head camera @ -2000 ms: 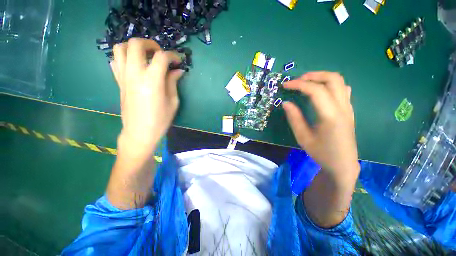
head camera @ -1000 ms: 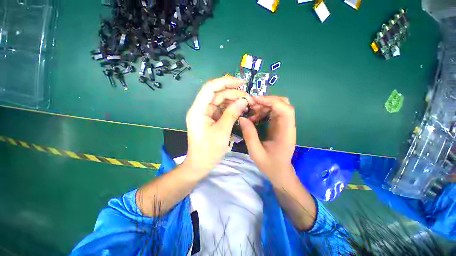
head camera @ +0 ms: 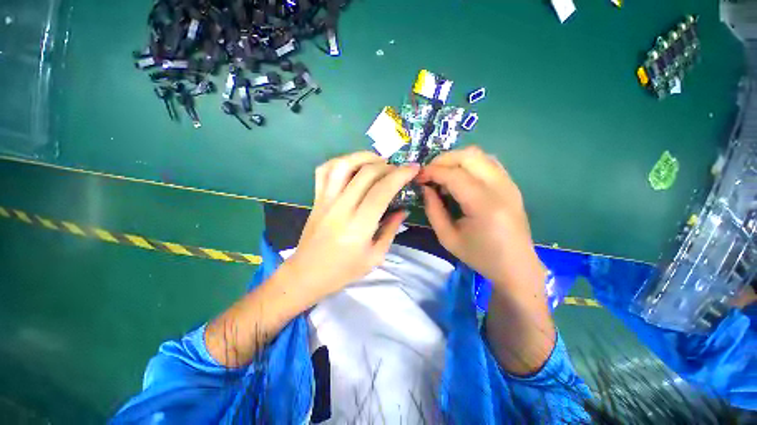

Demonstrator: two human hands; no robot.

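Observation:
A green circuit board cluster [head camera: 426, 124] lies on the green bench in front of me, with white pouch batteries [head camera: 388, 131] sticking out at its left and top and small white-outlined oval frames [head camera: 470, 121] at its right. My left hand [head camera: 357, 203] and my right hand [head camera: 475, 207] meet over the near end of the board and cover it. Their fingertips touch or nearly touch. Whatever is between the fingertips is too small and hidden to tell.
A pile of black flex parts [head camera: 236, 50] lies at the upper left, beside a clear tray [head camera: 29, 75]. Another board group [head camera: 669, 58] and a bright green piece [head camera: 663, 170] lie at the right. A clear tray [head camera: 705, 249] stands at the right edge, near a blue sleeve [head camera: 705, 353].
My left hand has come from the black pile to the board, and my right hand has moved in to meet it. Since one second ago both hands are lower on the board's near end.

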